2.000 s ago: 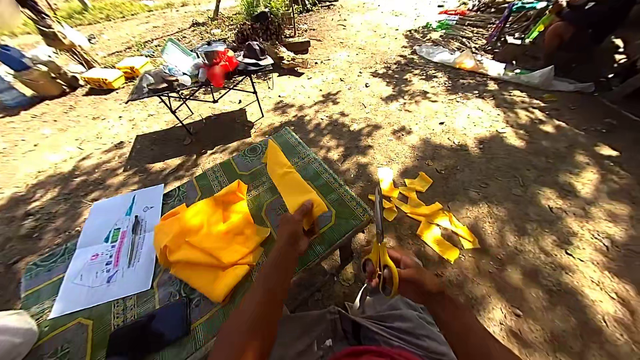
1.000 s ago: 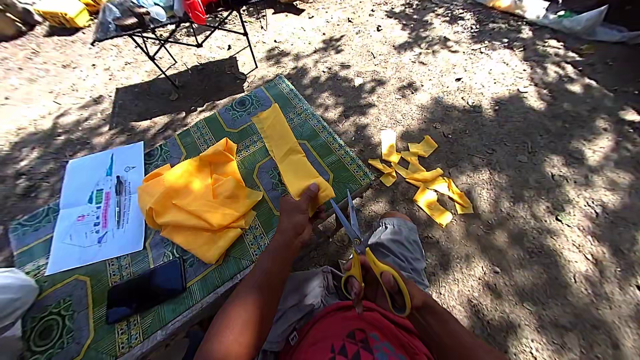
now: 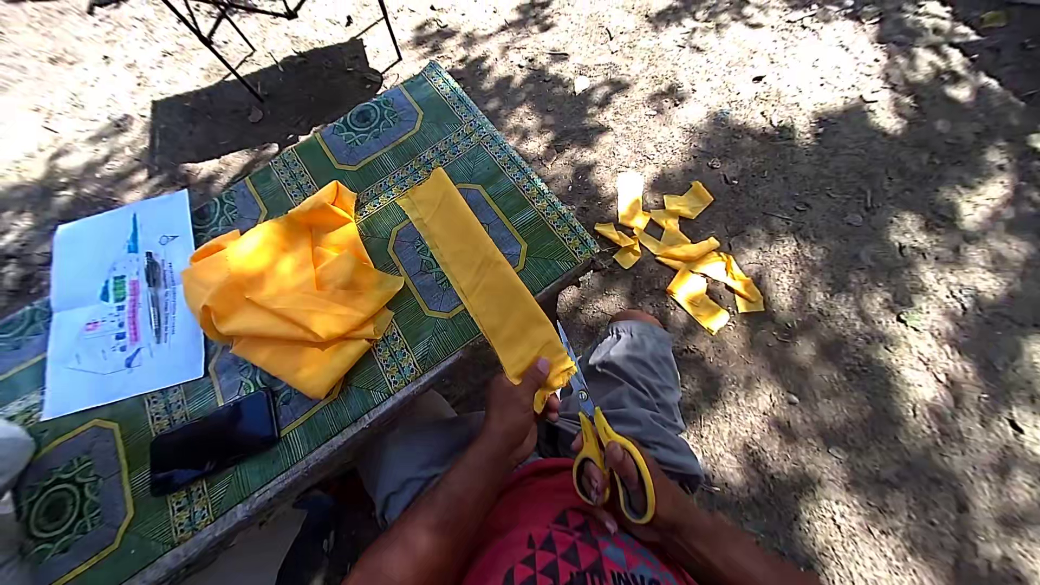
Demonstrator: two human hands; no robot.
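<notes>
My left hand grips the near end of a folded yellow cloth strip, whose far part lies on the patterned green table cover. In my right hand are scissors with yellow handles, fingers through the loops. Their blades, almost together, touch or pass beside the frayed end of the strip, just right of my left fingers. A crumpled yellow cloth rests left of the strip. Several yellow cloth scraps lie on the ground to the right of the table.
On the table cover are a paper with a coloured drawing, a pen on it and a black phone. Metal legs of another table stand beyond. The near table edge runs beside my legs.
The scissors, upright and apart from the cloth two seconds ago, are now at the strip's near end. Their blades have come closer together since one second ago. The view has tilted down.
</notes>
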